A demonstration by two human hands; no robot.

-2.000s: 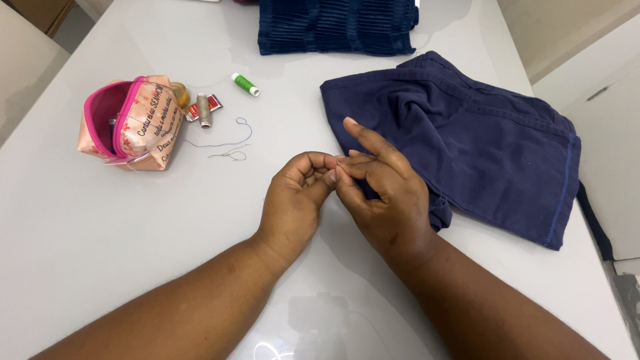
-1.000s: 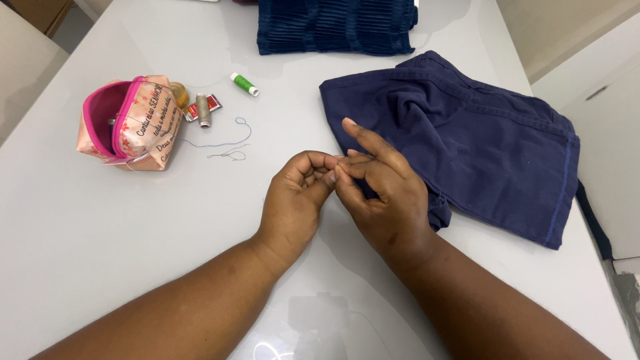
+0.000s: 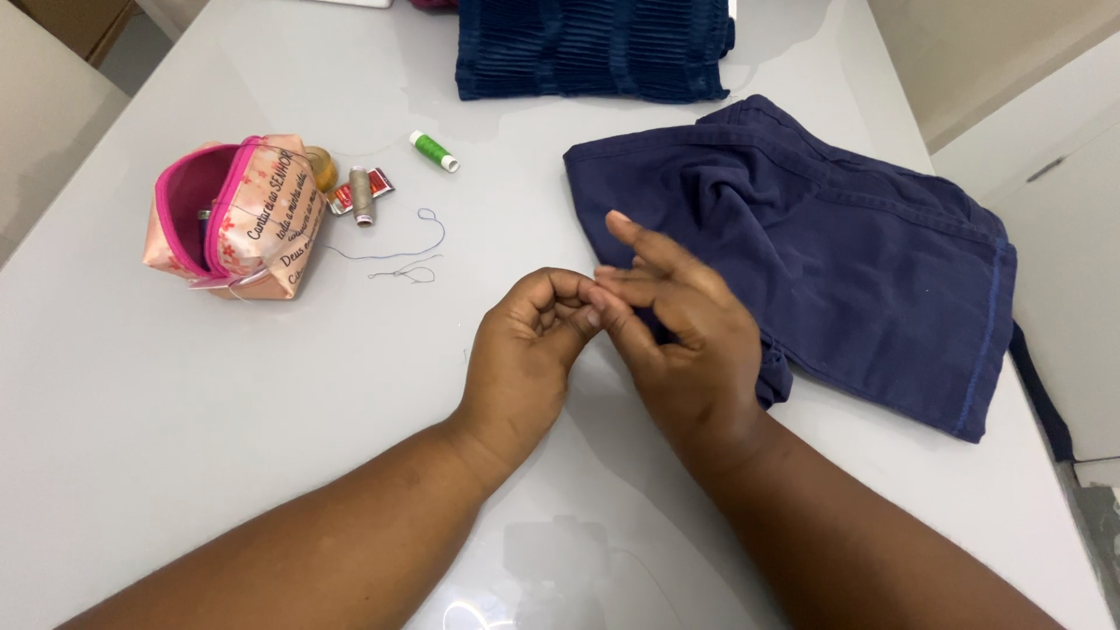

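The fingertips of my left hand [image 3: 534,350] and my right hand [image 3: 691,337] meet in a pinch over the table, left of the folded navy garment [image 3: 875,280]. Whatever may be between the fingertips is too small to make out. My right hand's other fingers are spread and overlap the garment's left part. Up and to the left lie a spool of grey-beige thread [image 3: 361,197], a spool of green thread [image 3: 434,151] and a red packet [image 3: 378,183]. Loose blue thread [image 3: 389,255] curls on the table, with a dark tangled thread [image 3: 411,273] just below it.
A pink floral zippered pouch [image 3: 271,219] stands unzipped at the left, bearing writing. Beside it is a round amber-coloured item [image 3: 322,169]. A pleated dark blue fabric [image 3: 591,48] lies at the far side of the white table [image 3: 219,420]. Part of a white object [image 3: 359,2] shows at the top edge.
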